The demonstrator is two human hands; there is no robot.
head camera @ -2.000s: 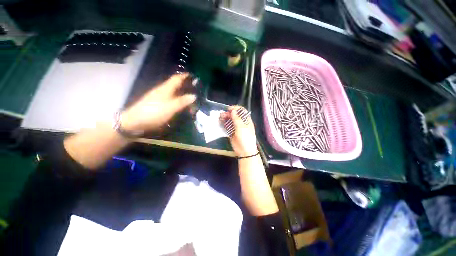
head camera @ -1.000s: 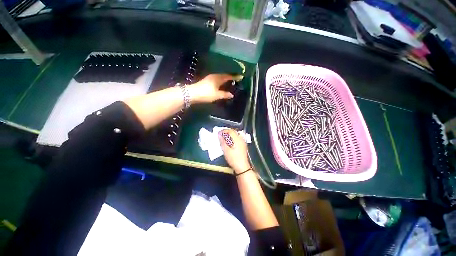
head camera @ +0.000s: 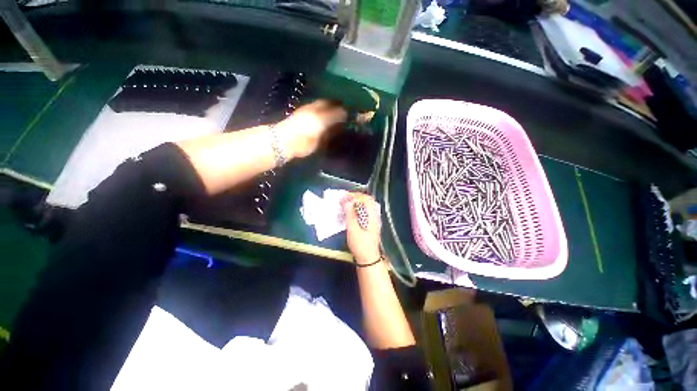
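My right hand (head camera: 362,221) is closed round a bundle of silvery metal shafts (head camera: 361,214), seen end-on, beside a crumpled white cloth (head camera: 325,213) near the bench edge. My left hand (head camera: 309,128) is blurred, reaching over the black tray's right side, left of the press fixture (head camera: 353,155); its fingertips and anything in them cannot be made out. Parts with bright tips (head camera: 265,187) lie in a slanting row on the black tray (head camera: 233,179), partly under my left forearm. The pink basket (head camera: 535,263) holds many loose metal shafts (head camera: 466,195).
A white board (head camera: 115,145) with rows of black parts (head camera: 172,95) lies at left. The bench press (head camera: 372,65) stands behind the fixture. A pale hose (head camera: 387,198) runs beside the basket. An open cardboard box (head camera: 489,336) is below the bench edge. Papers (head camera: 585,57) lie at upper right.
Since one second ago my left hand has moved left, away from the fixture. Earlier it was over the black tray, then at the fixture. My right hand stays by the cloth with the shafts.
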